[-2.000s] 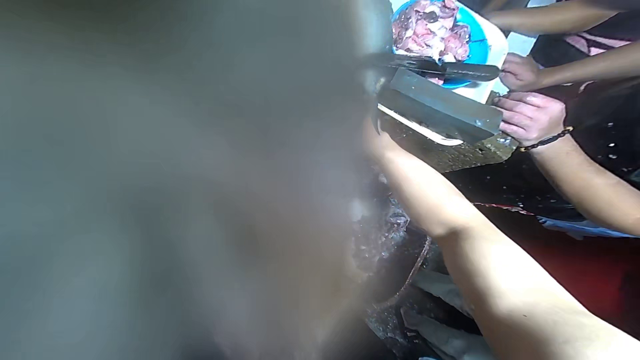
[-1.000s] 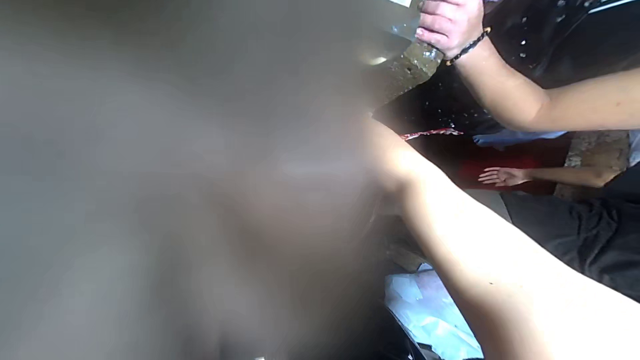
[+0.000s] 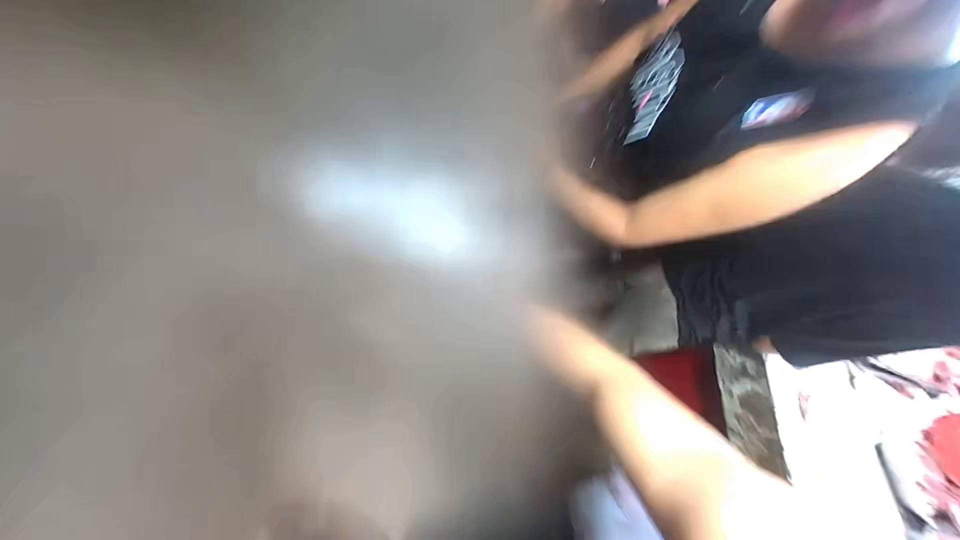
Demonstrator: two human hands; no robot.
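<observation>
A grey-brown blur (image 3: 247, 285) covers the left and middle of the head view; what it is cannot be told. A bare forearm (image 3: 652, 427) reaches up and left from the lower right, and its hand end is lost behind the blur. Whose arm it is cannot be told. Neither my left hand nor my right hand can be made out, so what they hold or touch is hidden.
A person in a black T-shirt (image 3: 847, 277) appears sideways at the right, arms reaching left into the blur. A red object (image 3: 682, 382) lies beside a grey mottled edge (image 3: 750, 405). White cloth with red patterning (image 3: 840, 427) fills the lower right.
The view has swung a lot. The blue basin of meat and the cleaver-like blade seen two seconds ago are out of sight, and more of the person in black shows.
</observation>
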